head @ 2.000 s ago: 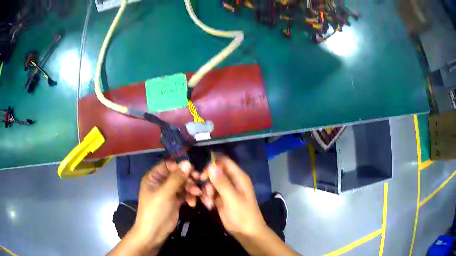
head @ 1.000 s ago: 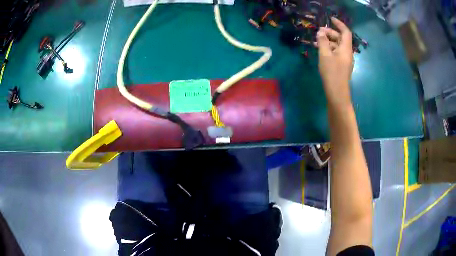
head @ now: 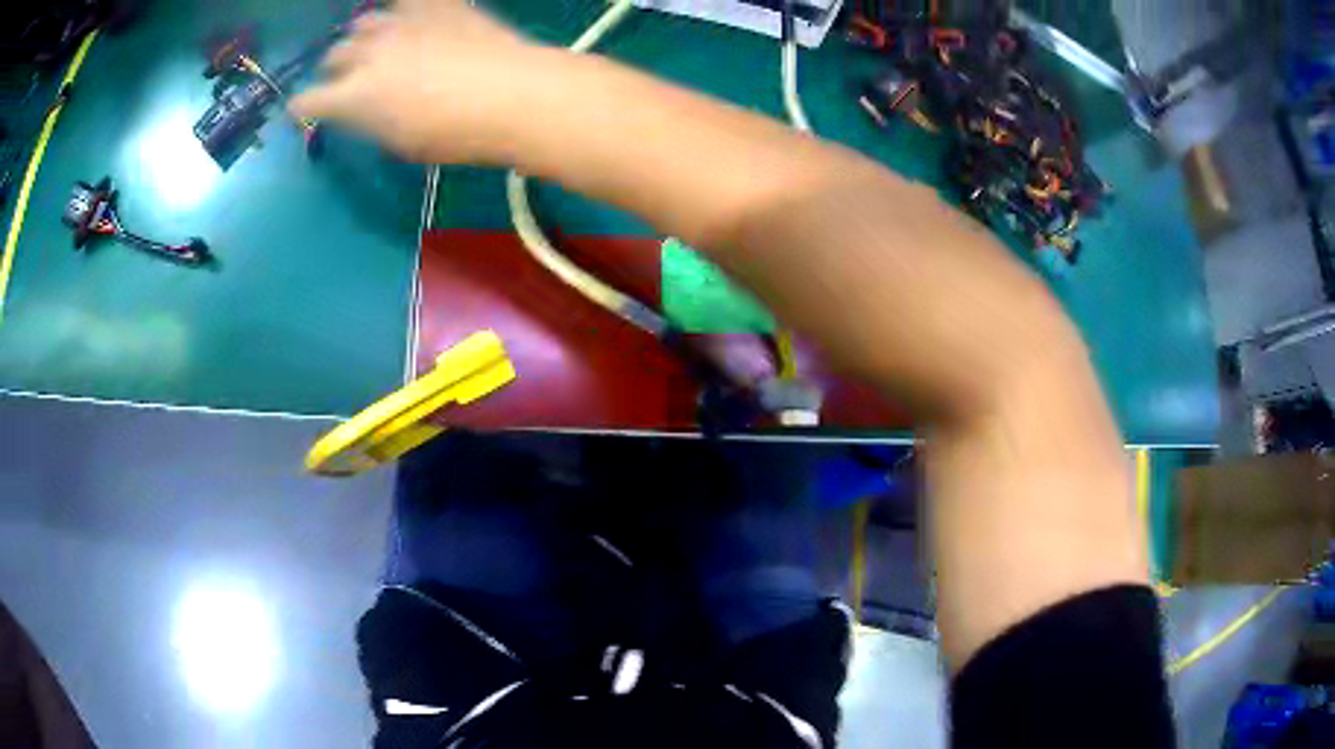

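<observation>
My right hand reaches across to the left side of the bench, its forearm over the red mat. Its blurred fingers are beside a loose wire harness; whether they touch or grip it I cannot tell. Another small harness lies below it, nearer the bench edge. The black test connector and the white test connector lie at the mat's front edge, with no harness visible on them. My left hand is not in view.
A pile of harnesses lies at the back right. A yellow clip or handle sticks out over the bench edge. A green label is partly hidden by my forearm. Cream test leads cross the bench. A cardboard box stands right.
My right hand has moved from the right-hand pile across to the left side. The view has shifted left. Both hands were together at the connectors two seconds ago; my left hand has since left view.
</observation>
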